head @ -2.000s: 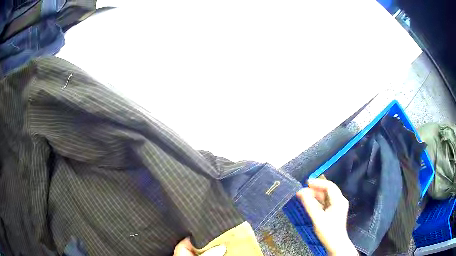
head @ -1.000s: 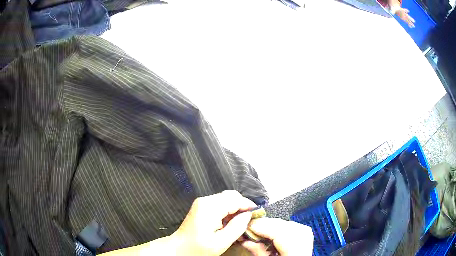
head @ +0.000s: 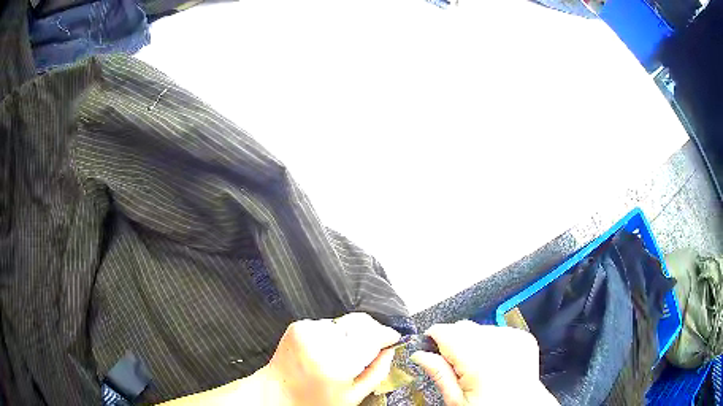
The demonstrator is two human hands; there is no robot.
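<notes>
A dark garment with pale-striped lining (head: 190, 238) lies over the table's near left side, its sleeve running down to my hands. My left hand (head: 329, 357) pinches the mustard cloth (head: 394, 377) and dark edge at the sleeve's cuff end. My right hand (head: 483, 361) grips the same cuff edge just to the right, the fingertips of both hands close together. The cuff is mostly hidden by my fingers. I cannot tell whether a tool is in my right hand. A small dark-blue patch (head: 128, 376) shows on the lining at the lower left.
A white table (head: 444, 135) spreads ahead. More denim garments (head: 87, 32) lie at its far left. A blue plastic crate (head: 571, 255) with dark garments (head: 591, 317) stands right of the table, beside an olive-green cloth bundle (head: 698, 305). Speckled floor shows between them.
From two seconds ago, my right hand has moved left to the cuff, which is now bunched between both hands. Since one second ago, my hands have drawn slightly apart, showing more mustard cloth.
</notes>
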